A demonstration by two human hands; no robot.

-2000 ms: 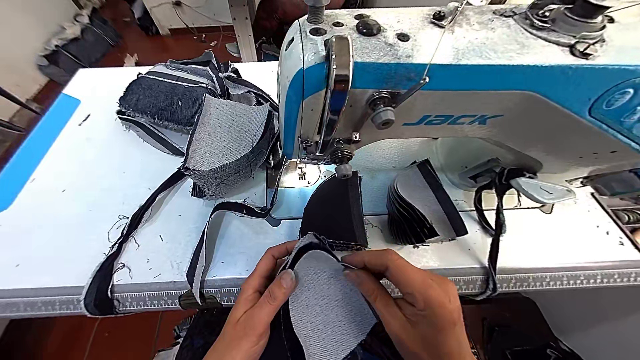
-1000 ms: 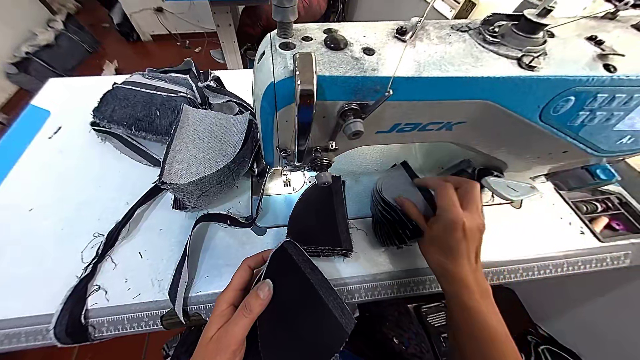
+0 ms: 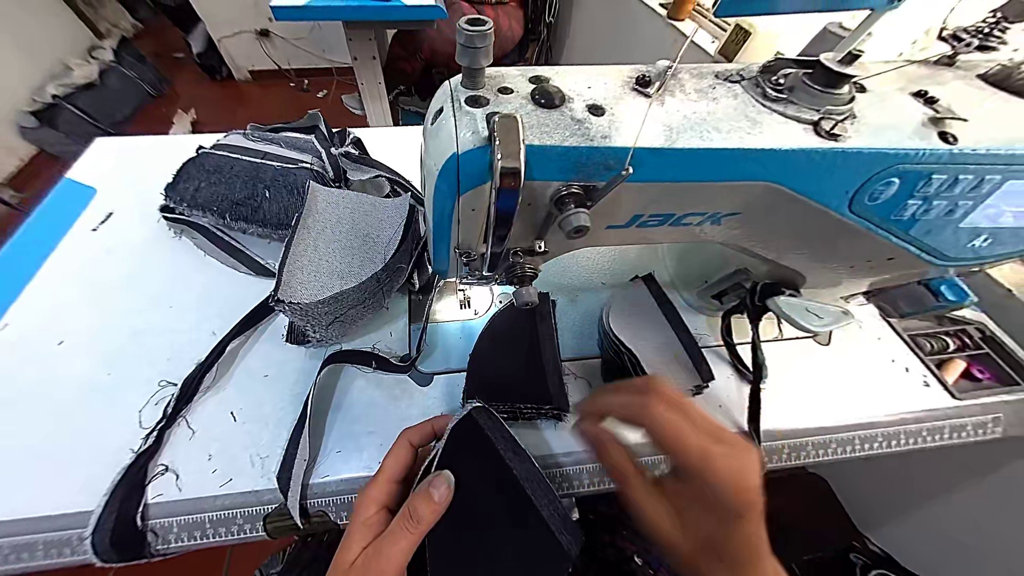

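Observation:
My left hand point(image 3: 408, 504) grips a dark denim piece point(image 3: 496, 496) by its left edge, thumb on top, in front of the table edge. To the right, my right hand point(image 3: 680, 472) is blurred, its fingers apart with nothing seen between them. Just beyond the held piece lies a stack of dark curved denim pieces point(image 3: 516, 360). Right of that, a second stack, its grey side up point(image 3: 652, 328), rests under the sewing machine arm point(image 3: 688, 208). The presser foot point(image 3: 463, 298) is left of both stacks.
A thick pile of cut denim pieces point(image 3: 344, 248) and a bundle point(image 3: 240, 184) lie left of the machine head. Denim strips point(image 3: 312, 400) trail to the table edge, along which a measuring tape point(image 3: 880, 444) runs. Scissors point(image 3: 808, 314) and a parts tray point(image 3: 952, 352) are at right.
My right hand has moved from the right-hand stack back toward the held piece. Two seconds ago both hands held a piece with its grey side up; the held piece now shows a dark side.

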